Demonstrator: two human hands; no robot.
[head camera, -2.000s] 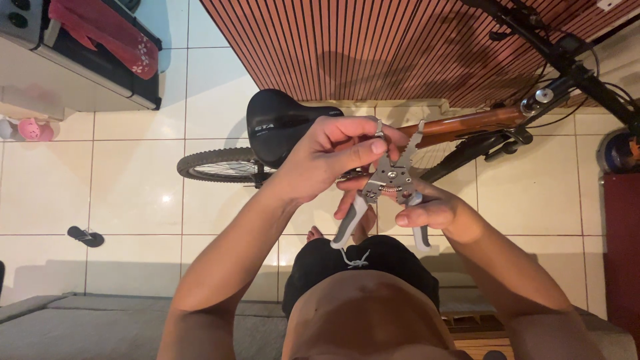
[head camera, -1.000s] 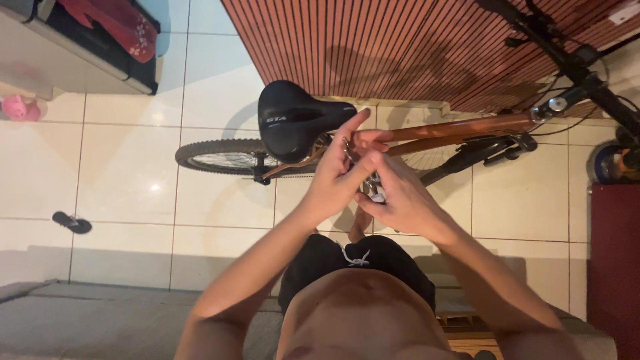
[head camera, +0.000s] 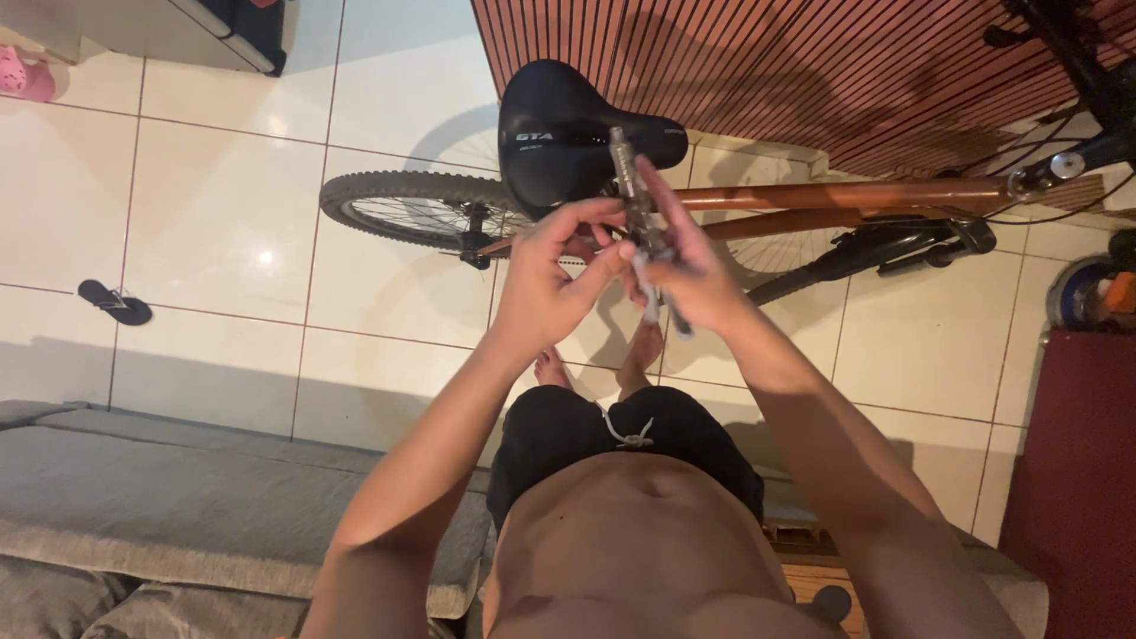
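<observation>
My right hand holds a metal plier-type hand tool with grey and white handles, seen nearly edge-on, its jaws pointing up past the bicycle saddle. The handles are blurred beneath my palm. Close on the tool's left side is my left hand, thumb and fingers bent toward its middle. Whether those fingertips touch the tool or pinch something small cannot be told. Behind both hands stands a bicycle with an orange-brown frame.
A slatted wood panel stands behind the bicycle. A grey sofa runs along the lower left. On the tiled floor lies a black flip-flop. A dark red surface is at the right, below a round blue object.
Two seconds ago the tool faced the camera with its handles spread; now it is turned nearly edge-on. My hands, overlapping one second ago, have moved slightly apart.
</observation>
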